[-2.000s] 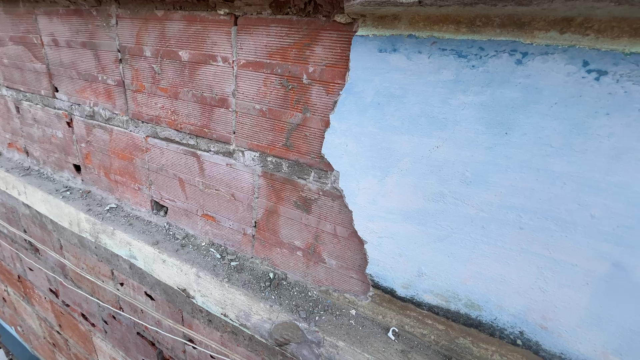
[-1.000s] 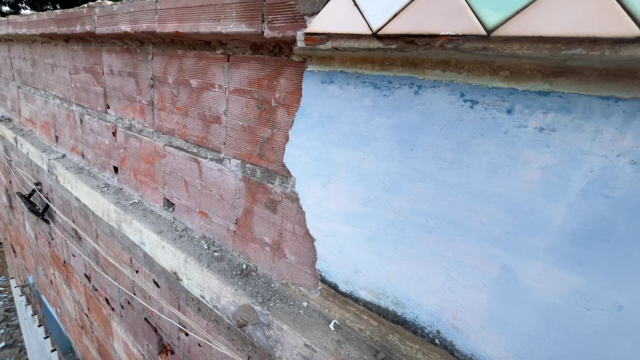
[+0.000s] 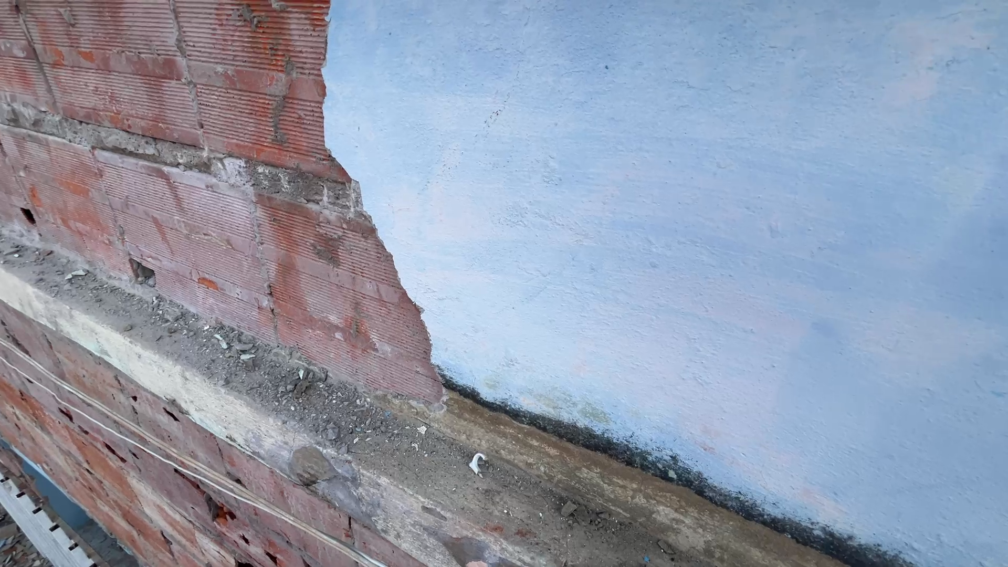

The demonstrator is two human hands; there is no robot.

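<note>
Neither of my hands shows in the head view. Blue-painted plaster [image 3: 669, 236] covers the wall on the right and ends in a jagged, broken edge. Left of that edge, ribbed red hollow clay blocks [image 3: 339, 276] lie bare, with grey mortar [image 3: 291, 185] between their courses. Along the foot of the wall runs a concrete ledge [image 3: 543, 528], strewn with grit and plaster crumbs. A small white curved scrap [image 3: 477, 464] lies on it. Dark staining [image 3: 630, 453] follows the bottom of the blue plaster.
Thin pale cables [image 3: 181, 465] run slantwise along the lower block wall [image 3: 102, 441], below the ledge. At the bottom left, far below, is a light slatted or perforated strip [image 3: 35, 520]. A small hole [image 3: 142, 272] opens in a block just above the ledge.
The view has tipped down and moved closer, so the coping with coloured triangular tiles, seen a second ago, is out of frame. Nothing on the wall has plainly changed.
</note>
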